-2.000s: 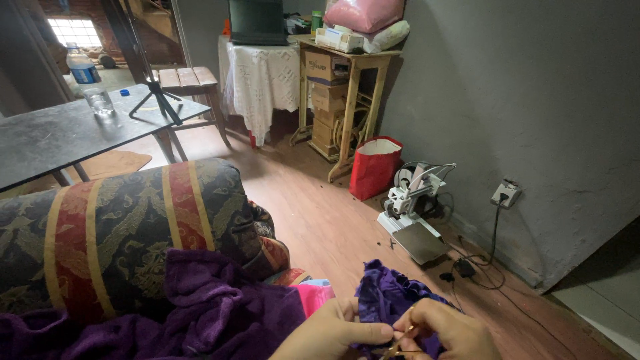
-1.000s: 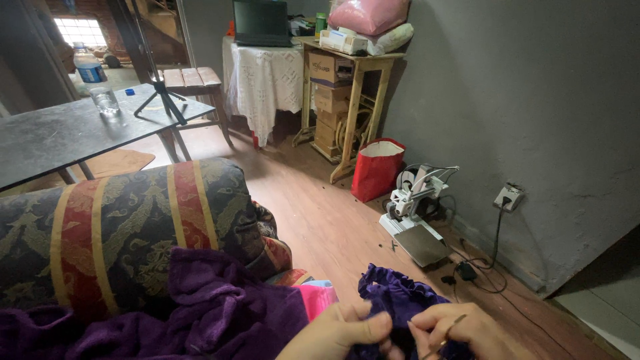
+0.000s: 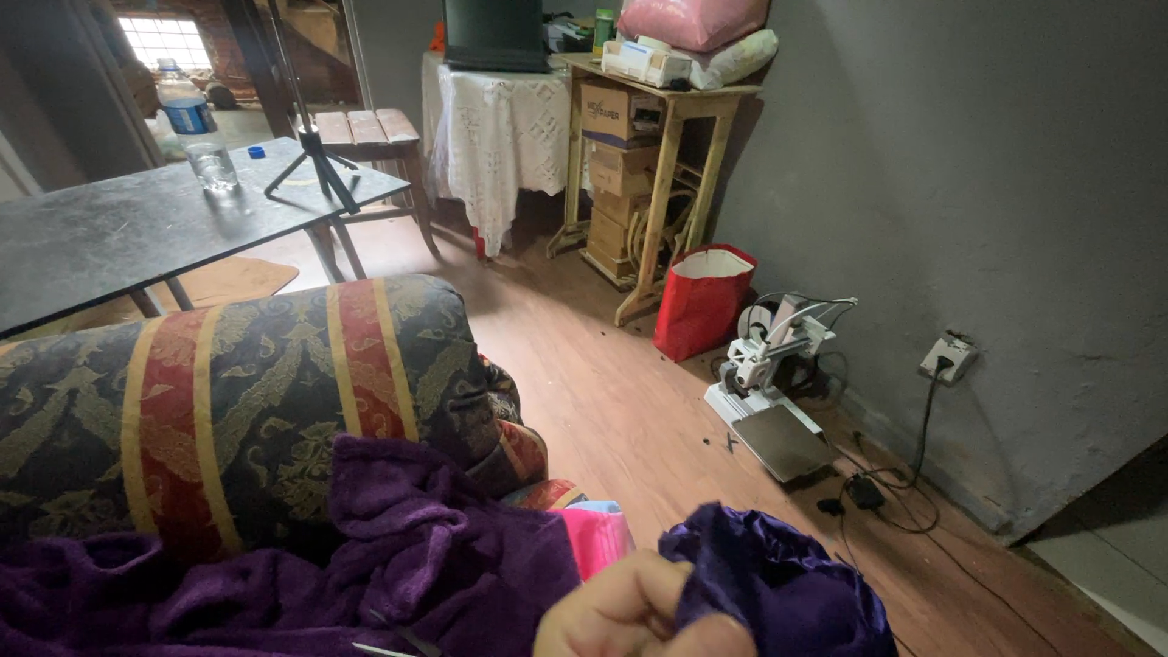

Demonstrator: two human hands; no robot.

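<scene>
My left hand is at the bottom edge, its thumb and fingers pinching a dark purple satiny cloth with a gathered, ruffled edge. The cloth bunches up to the right of the fingers. My right hand is out of the frame. Left of my left hand, a thin pointed metal tool, perhaps scissors, shows partly at the bottom edge over a fuzzy purple blanket; what holds or supports it cannot be told. A bright pink cloth lies between the blanket and my left hand.
A patterned sofa armrest fills the left. Beyond it stands a dark table with a plastic bottle and a small tripod. A red bag, a small 3D printer and cables are on the floor.
My right hand, at the purple satiny cloth beside my left hand in both earlier frames, has gone out of view. My left hand still grips the cloth.
</scene>
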